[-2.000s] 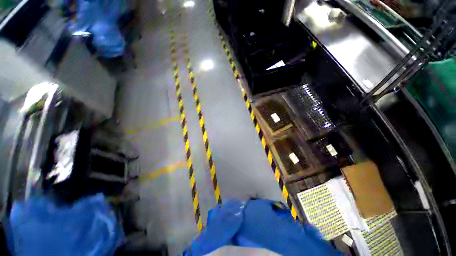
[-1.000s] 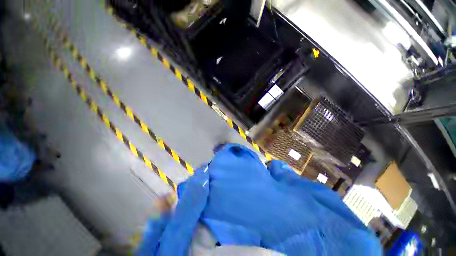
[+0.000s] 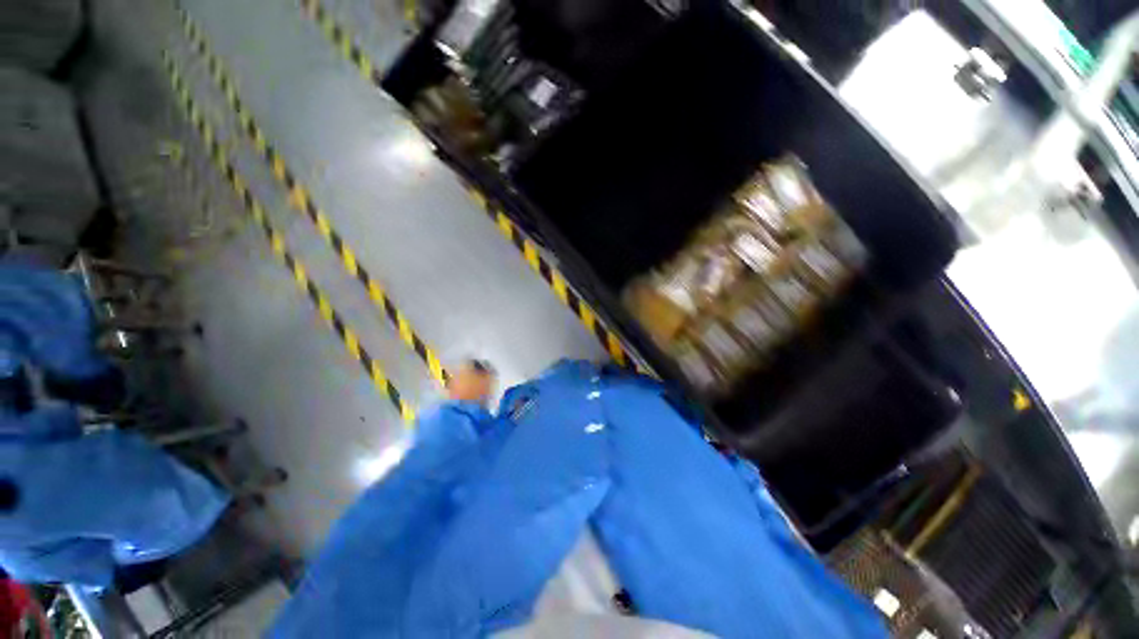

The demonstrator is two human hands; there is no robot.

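Observation:
My left hand [image 3: 472,381] shows small and blurred at the end of its blue sleeve, over the floor left of my body. A dark spot is at its fingertips. I cannot tell its finger pose or whether it holds anything. My right hand is not in view. Nearest on my right, brownish bagged components with white labels [image 3: 752,268] lie in rows in a large black tote [image 3: 862,412]. My left hand is apart from them.
Yellow-and-black tape [image 3: 537,260] runs along the aisle beside the totes. Another worker's blue smock [image 3: 113,493] is at the left, near metal frames. A bright metal surface [image 3: 918,106] is at the upper right. Dark trays [image 3: 987,549] are at the lower right.
The view has moved along the aisle. The trays have shifted to the lower right, and the tote with bagged components has come into view. My left hand appears higher in the picture.

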